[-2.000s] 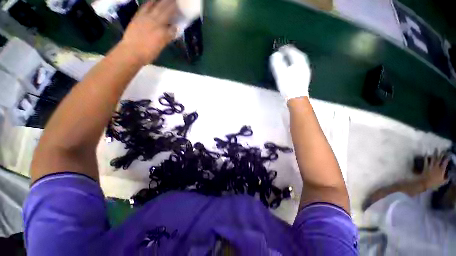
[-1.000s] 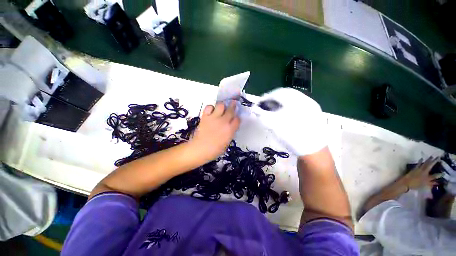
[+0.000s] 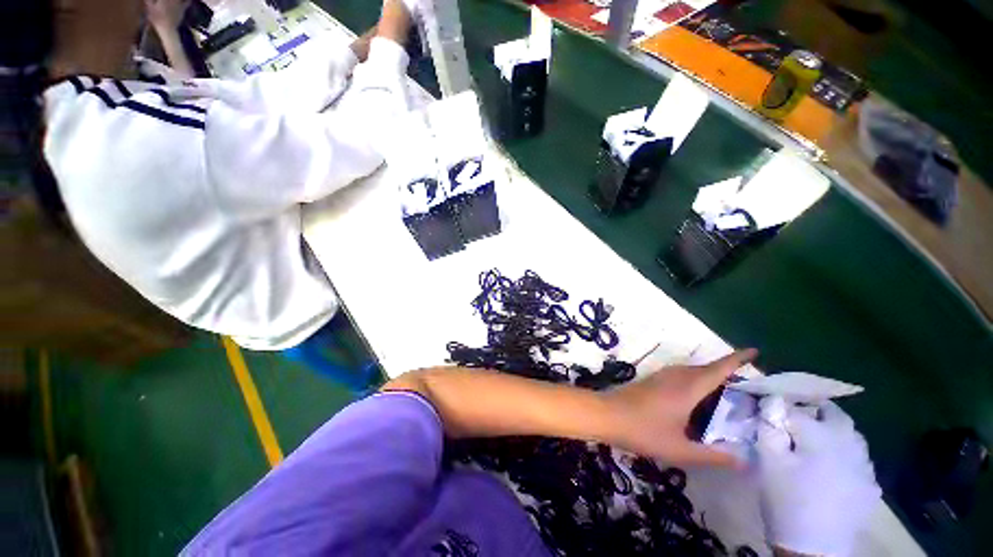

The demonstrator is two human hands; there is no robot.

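A small retail box (image 3: 727,420) with a white open mouth and raised white lid flap is between my hands at the belt-side bench edge. My bare left hand (image 3: 677,419) grips its left side, thumb and fingers spread around it. My gloved right hand (image 3: 819,470) is at the box mouth and right side; its fingertips are at the white inner part, and whether they pinch anything is unclear. Coiled black cables (image 3: 528,326) lie piled on the white bench (image 3: 566,242), partly under my left forearm.
Several open black boxes (image 3: 626,163) with white flaps up stand on the green belt (image 3: 588,82). Two open boxes (image 3: 452,212) stand on the bench beside a person in a white top (image 3: 240,185). A dark box (image 3: 945,468) is at right. A yellow can (image 3: 791,84) stands on the far ledge.
The view has swung left. My hands were apart over the belt two seconds ago, then came together at an open box over the bench. They are still together at a box.
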